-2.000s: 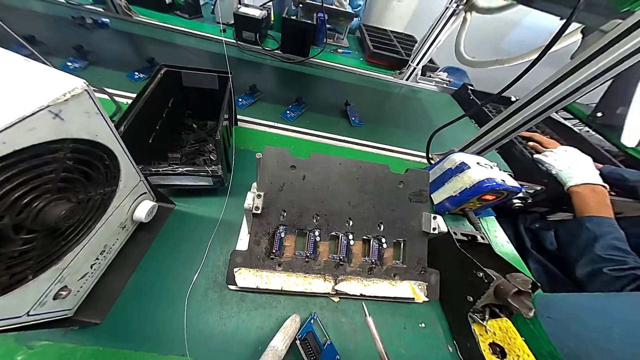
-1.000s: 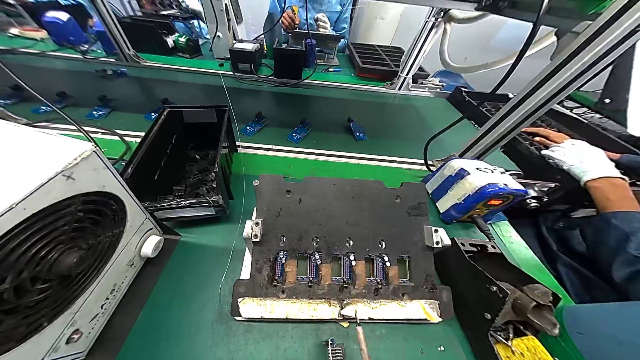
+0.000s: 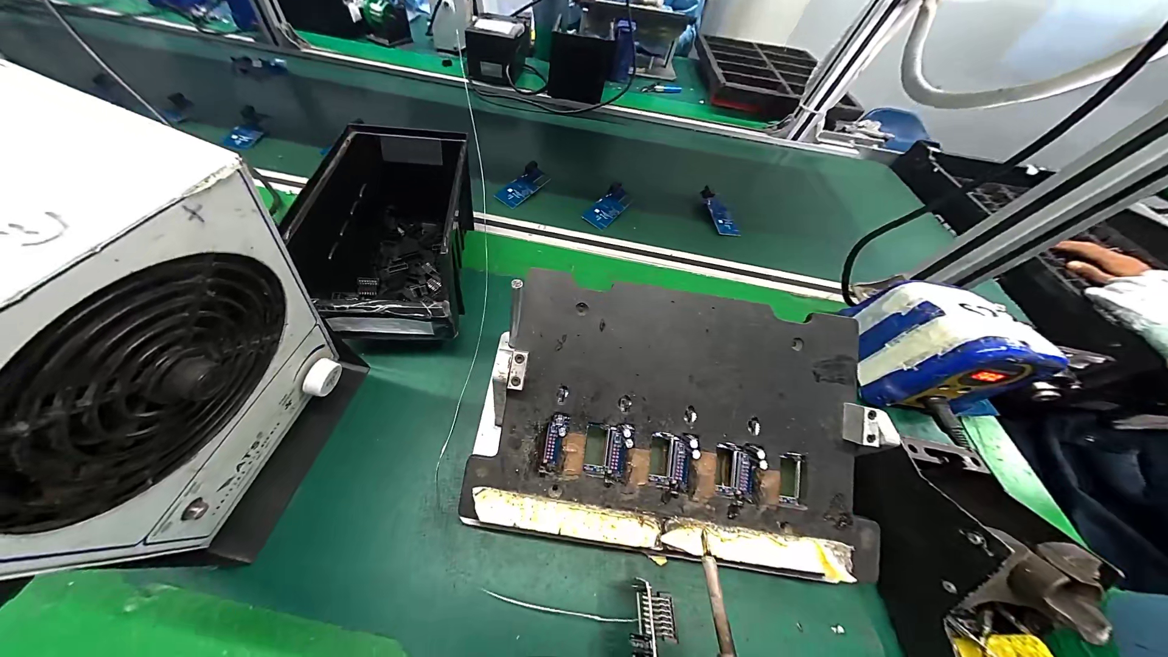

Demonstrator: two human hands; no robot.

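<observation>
Neither of my hands shows in the head view. A soldering iron [image 3: 718, 598] reaches up from the bottom edge, its tip at the yellowed white strip [image 3: 566, 518] along the front of a black fixture plate [image 3: 675, 356]. Left of the iron, a small circuit board with a row of pins [image 3: 654, 613] stands at the bottom edge, and a thin solder wire [image 3: 557, 610] runs up to it from the left. Whatever holds these is out of frame. Several small blue boards, one of them here [image 3: 672, 464], sit in the plate's slots.
A fan unit [image 3: 146, 365] fills the left side, beside a black bin [image 3: 383, 324] of small black parts. A blue soldering station [image 3: 958, 351] and an iron holder [image 3: 1049, 584] stand right. Blue boards [image 3: 607, 208] lie on the conveyor behind. A co-worker's hand [image 3: 1104, 265] is far right.
The iron's tip is now at the white strip; two seconds ago it was below it. A gloved fingertip seen at the bottom edge then is out of view. Blue boards on the conveyor have shifted.
</observation>
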